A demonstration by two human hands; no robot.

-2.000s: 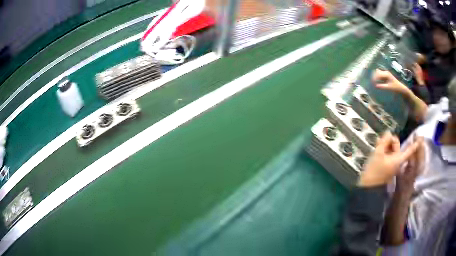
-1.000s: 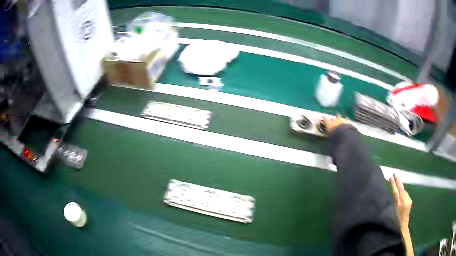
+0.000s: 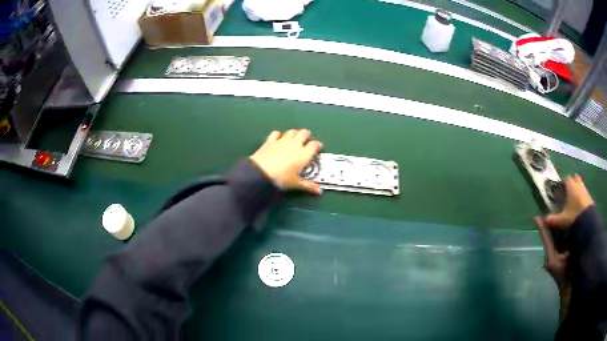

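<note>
My left hand (image 3: 289, 160) lies over the left end of a silver fixture plate (image 3: 356, 173) on the belt, thumb at its front edge and fingers across it, covering part of one ringed well. My right hand (image 3: 572, 203), at the far right, grips the near end of another fixture plate (image 3: 538, 170) with dark round wells; the plate is slanted and its near end is hidden. A white ringed disc (image 3: 276, 269) lies flat on the bench edge in front of me.
A white pot (image 3: 118, 222) stands front left. Fixture plates lie near the machine (image 3: 116, 146) and farther back (image 3: 207, 66). Across the belt are a cardboard box (image 3: 178, 26), a bottle (image 3: 438, 32) and a plate stack (image 3: 498, 63). Another person's hand (image 3: 551, 246) is beside my right sleeve.
My left hand has come into view on the middle plate. My right hand has brought the dark-welled plate from the far strip nearer and turned it. The view has shifted, and the disc now shows.
</note>
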